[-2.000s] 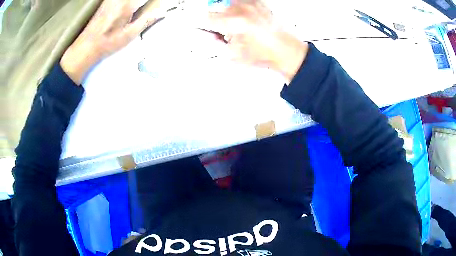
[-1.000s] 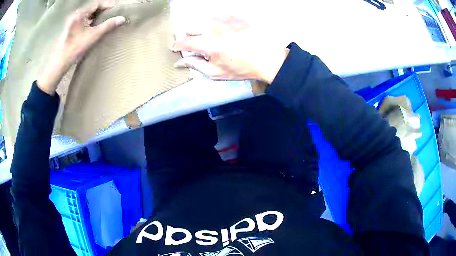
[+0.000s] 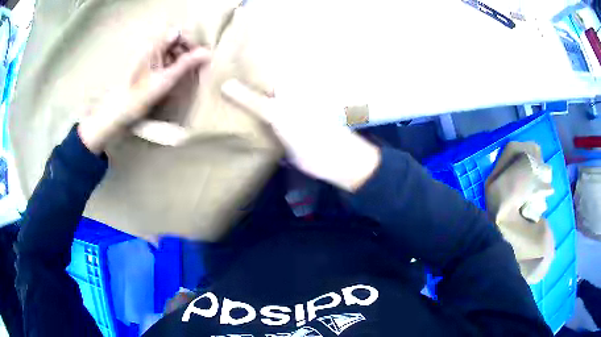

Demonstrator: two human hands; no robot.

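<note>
A large tan cloth [image 3: 191,184] lies over the left of the white table and hangs over its front edge above the wearer's lap. It is folded and blurred between the hands. My left hand [image 3: 148,85] is on the cloth at upper left, thumb and fingers bent towards a dark fold; blur hides whether it pinches the cloth. My right hand [image 3: 296,131] is at the cloth's right side, fingers pointing up-left over it; its grip on the cloth cannot be made out.
The white table top [image 3: 422,59] is overexposed. A small dark tool [image 3: 491,13] lies at upper right. A tan patch [image 3: 357,115] is on the front edge. A blue crate at right [image 3: 560,197] bears a crumpled tan piece [image 3: 520,204]. Another blue crate [image 3: 89,263] stands lower left.
The cloth has come further right and down over the table edge and is now folded. My right hand has moved lower and slightly right; my left hand has moved right and down.
</note>
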